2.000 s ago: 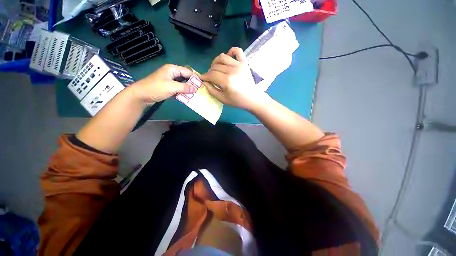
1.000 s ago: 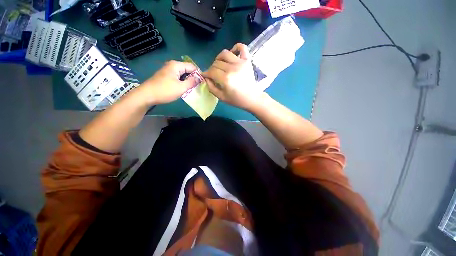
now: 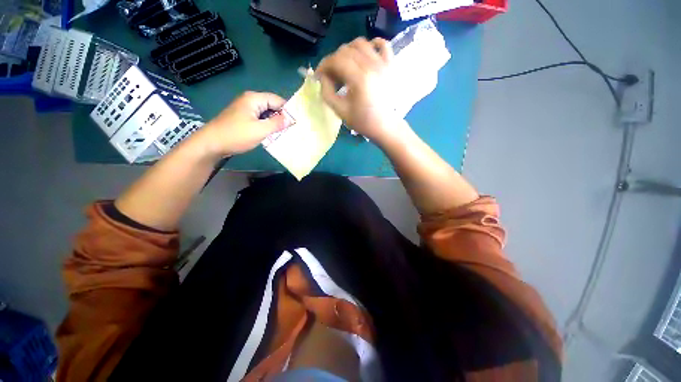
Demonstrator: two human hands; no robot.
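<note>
A pale yellow paper slip (image 3: 305, 138) with a red-lined printed patch is held over the front edge of the green-topped bench. My left hand (image 3: 243, 123) grips its left side between thumb and fingers. My right hand (image 3: 357, 86) is at its upper right edge, slightly blurred, with curled fingers touching or just beside the slip; its exact hold is unclear. A crumpled white and clear bag (image 3: 418, 71) lies on the bench, partly behind my right hand.
White vented housings (image 3: 138, 112) stand at the bench's left. Black slotted brackets (image 3: 196, 51) lie behind them. Black panels (image 3: 293, 19) are at the back. A red bin (image 3: 485, 10) with a printed sheet is at the back right. A blue crate (image 3: 24, 347) is on the floor.
The yellow slip is more spread out and its upper part shows. My right hand has moved up and slightly right along it. My left hand still grips the slip.
</note>
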